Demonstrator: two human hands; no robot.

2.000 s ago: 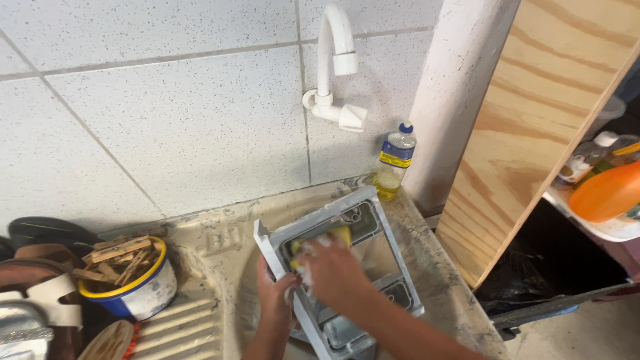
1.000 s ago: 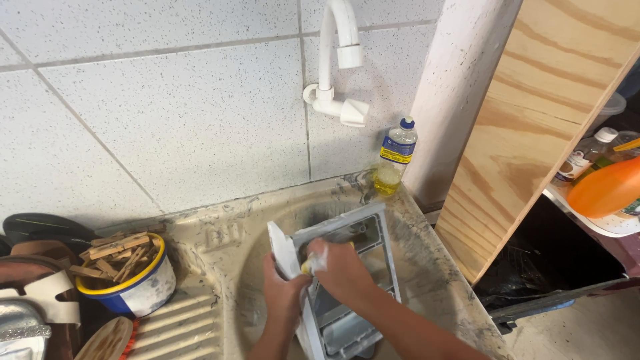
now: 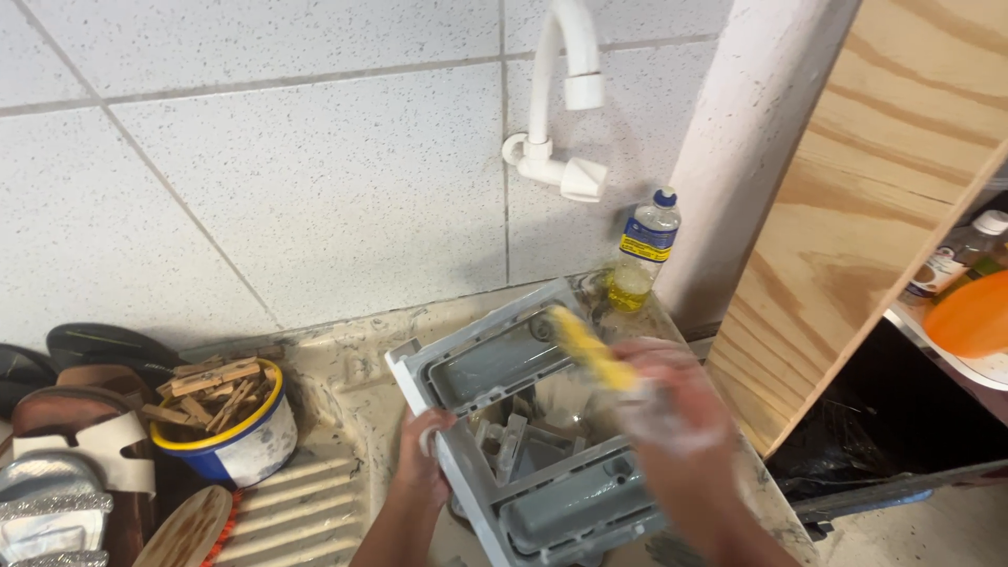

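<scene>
A grey plastic frame with two long recessed compartments (image 3: 504, 362) is tilted over the sink basin (image 3: 465, 543). My left hand (image 3: 425, 457) grips its left edge, with suds on the fingers. My right hand (image 3: 677, 402), soapy and blurred by motion, holds a yellow sponge (image 3: 591, 346) over the frame's upper right part. More grey plastic pieces (image 3: 528, 445) show through the frame's middle opening. Behind the frame, at the sink's back corner, stands a clear bottle of yellow dish soap (image 3: 642, 252).
A white faucet (image 3: 559, 102) projects from the tiled wall. On the left, a bucket of wooden clothespins (image 3: 224, 425), sandals (image 3: 71, 465) and a wood-backed brush (image 3: 185, 528) crowd the ribbed drainboard (image 3: 299, 496). A plywood panel (image 3: 858, 205) rises on the right.
My right hand and the sponge have moved right, away from the frame's left side. The frame has turned, showing its two compartments more openly; my left hand still grips its left side.
</scene>
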